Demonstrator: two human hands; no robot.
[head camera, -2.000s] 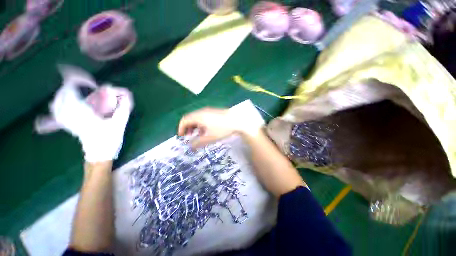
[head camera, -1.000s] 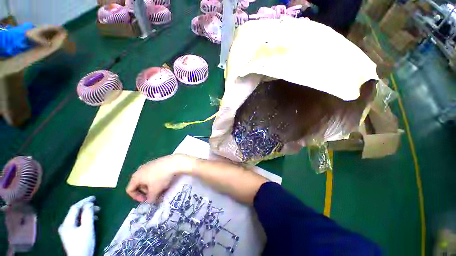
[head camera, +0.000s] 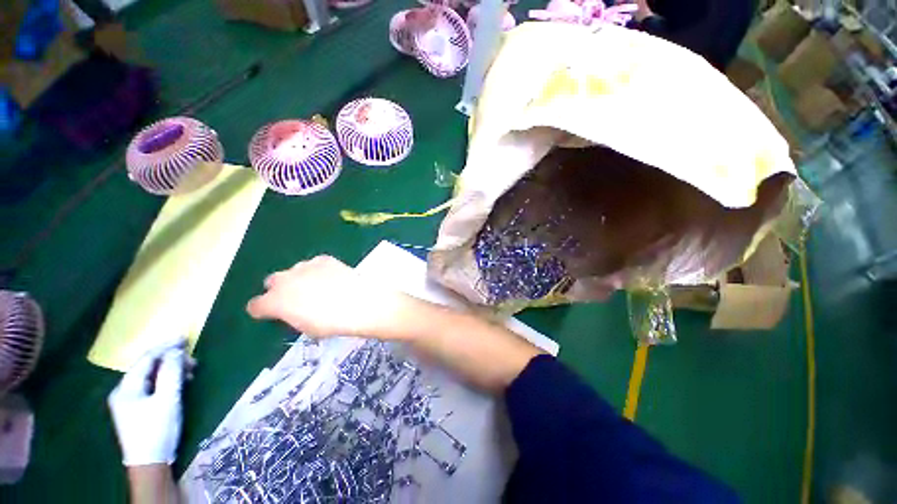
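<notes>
A tangled heap of silvery torsion springs lies on a white sheet at the bottom centre. My left hand, in a white glove, is left of the heap at the lower edge of the yellow card. Its fingers are curled, and I cannot tell if they hold anything. My bare right hand is palm down over the sheet's upper left edge, fingers pointing left. Its palm side is hidden. A pink fan head and a pale pink base part are cut off by the left edge.
Several pink fan heads stand beyond the card. A woven sack lies open on the right with springs inside, and its yellow tie trails left. A grey metal post rises behind. An open cardboard box is beyond the sack.
Two seconds ago my left hand held a pink part; now that hand is apart from the pink part at the left edge. My right hand has moved off the springs and its fingers have straightened.
</notes>
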